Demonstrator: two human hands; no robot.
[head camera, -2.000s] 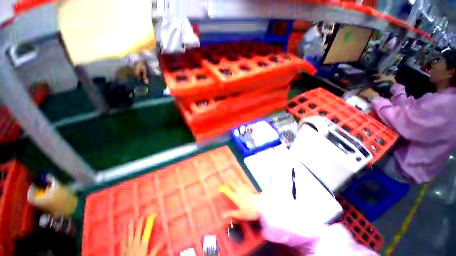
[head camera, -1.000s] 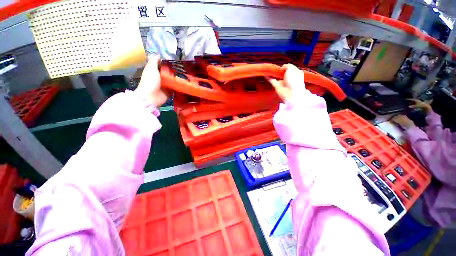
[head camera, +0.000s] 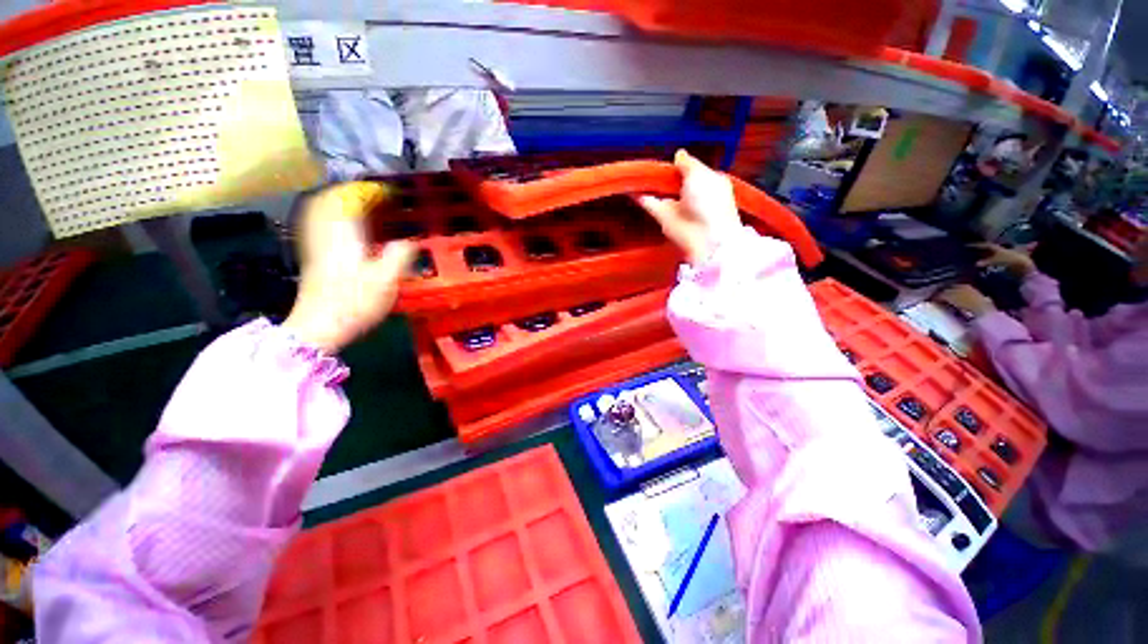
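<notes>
My right hand (head camera: 695, 214) grips the near edge of a bent red-orange tray (head camera: 579, 186), its edge raised above the tray stack (head camera: 554, 359). My left hand (head camera: 346, 271) is blurred, beside the stack's left end, fingers apart, with a yellow finger cot; it shows nothing in it. Small black modules (head camera: 482, 258) sit in the pockets of the stack's upper tray. An empty red-orange tray (head camera: 441, 566) lies flat on the bench below, partly behind my left sleeve.
A blue bin (head camera: 648, 428) with small items lies right of the empty tray. A record sheet with a blue pen (head camera: 694, 566) lies below it. A partly filled tray (head camera: 925, 390) and a white-grey machine are at right. A dotted sheet (head camera: 151, 120) hangs upper left. A person in pink sits at right.
My left hand has let go of the tray and moved left and down; the tray's left part now lies on the stack. My right hand still holds the raised tray edge. The view has shifted.
</notes>
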